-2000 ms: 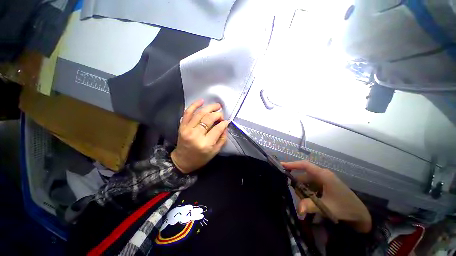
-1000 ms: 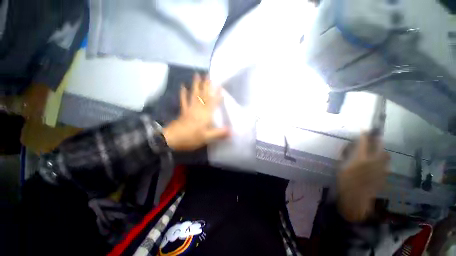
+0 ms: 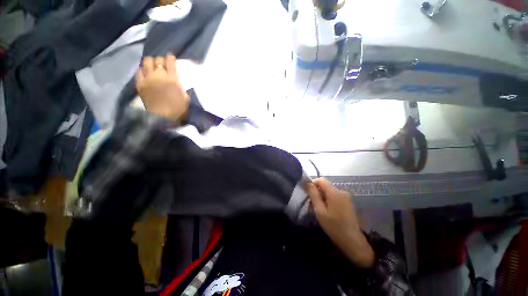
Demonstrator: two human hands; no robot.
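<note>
A dark grey fabric panel (image 3: 243,176) lies across the table's front edge and over my lap, with pale parts showing at its upper and right edges. My right hand (image 3: 336,214) pinches its right end near the ruler strip. My left hand (image 3: 162,87) reaches to the upper left and lies on grey fabric pieces (image 3: 182,32); whether its fingers grip them cannot be told. The fabric scissors (image 3: 408,147) lie on the table right of the needle area, with their looped handles toward me. The needle area is washed out by the lamp.
The white sewing machine head (image 3: 405,69) with a blue stripe fills the upper right. A ruler strip (image 3: 376,188) runs along the table's front edge. Dark and pale fabric (image 3: 43,98) is heaped at the far left. A red basket (image 3: 512,260) stands at the lower right.
The scissors have left my right hand and lie on the table. My right hand has moved left to the dark panel. My left hand has moved up and left. The view has shifted, showing more machine head.
</note>
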